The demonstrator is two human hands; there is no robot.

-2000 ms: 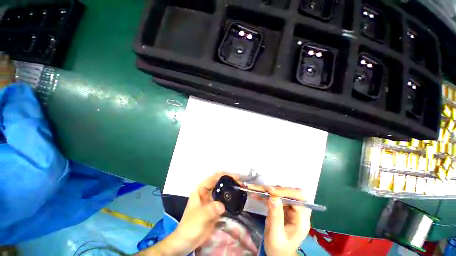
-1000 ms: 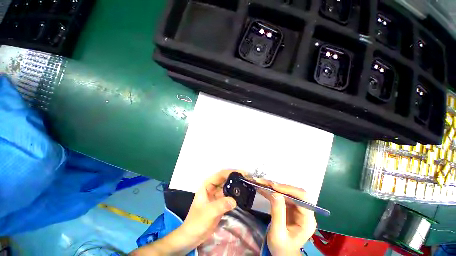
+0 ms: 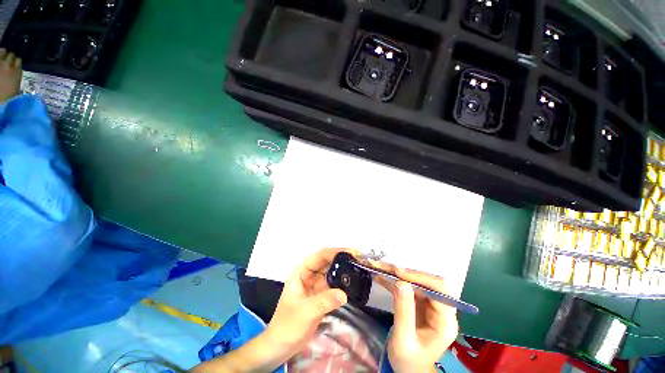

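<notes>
My left hand [image 3: 297, 306] holds a black rounded-square housing [image 3: 350, 280] with a round centre feature and two bright dots, over the near edge of the white paper sheet [image 3: 372, 197]. My right hand [image 3: 421, 320] grips thin metal tweezers [image 3: 437, 294]. The tweezers' tip is at the upper right edge of the housing; whether it holds a part is too small to tell. A cluster of tiny grey parts [image 3: 375, 255] lies on the sheet just beyond my hands.
Stacked black foam trays [image 3: 350, 131] stand behind the sheet, with housings in several pockets. A clear tray of gold-and-white parts [image 3: 583, 251] and a wire spool [image 3: 592, 331] are at right. At left are a person's blue sleeve [image 3: 36, 197], a clear grid tray [image 3: 71, 109] and another black tray [image 3: 65, 36].
The view has shifted since the first frame. The tweezers lie at a steeper slant than then, with their tip still at the housing. The neighbour's hand now shows at far left.
</notes>
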